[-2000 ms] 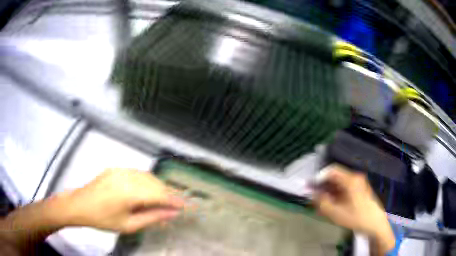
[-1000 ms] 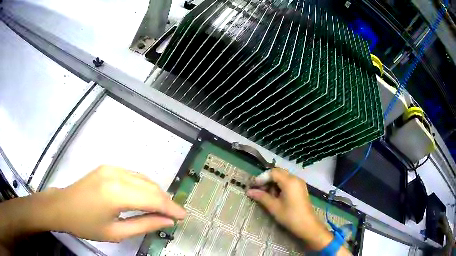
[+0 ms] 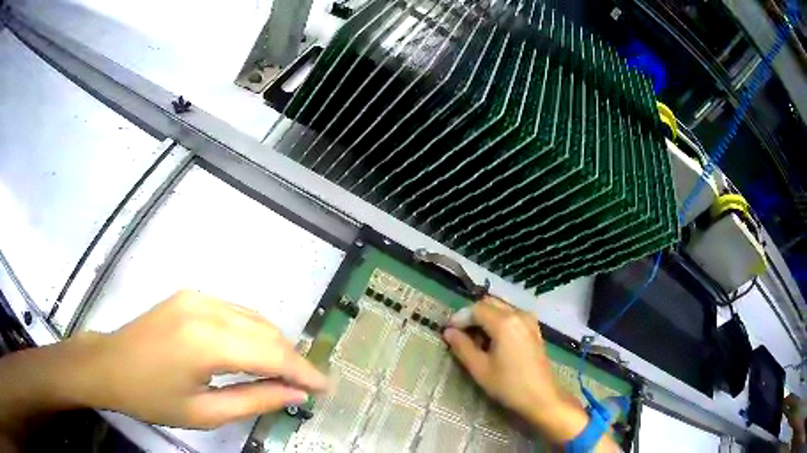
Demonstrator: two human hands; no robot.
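Note:
A pale PCB panel (image 3: 354, 394) lies in a green, dark-edged solder carrier (image 3: 422, 275). Small dark components (image 3: 386, 299) sit in a row along the panel's upper edge. My right hand (image 3: 513, 363), with a white finger cot and a blue wrist strap (image 3: 595, 431), has its fingertips at the right end of that row; whether a part is between them is hidden. My left hand (image 3: 217, 364) hovers over the carrier's left edge, thumb and fingers close together; anything between them is too blurred to tell.
A rack of upright green boards (image 3: 531, 168) stands behind the carrier. A flat black tray (image 3: 659, 310) and white units with yellow rings (image 3: 727, 246) are at the right. A blue coiled cord (image 3: 739, 115) hangs there. Metal rails (image 3: 257, 177) cross the white bench. A partial hand shows at the right edge.
Since two seconds ago, my right hand has moved left from the carrier's right side to the component row. Over the last second, both hands have barely moved.

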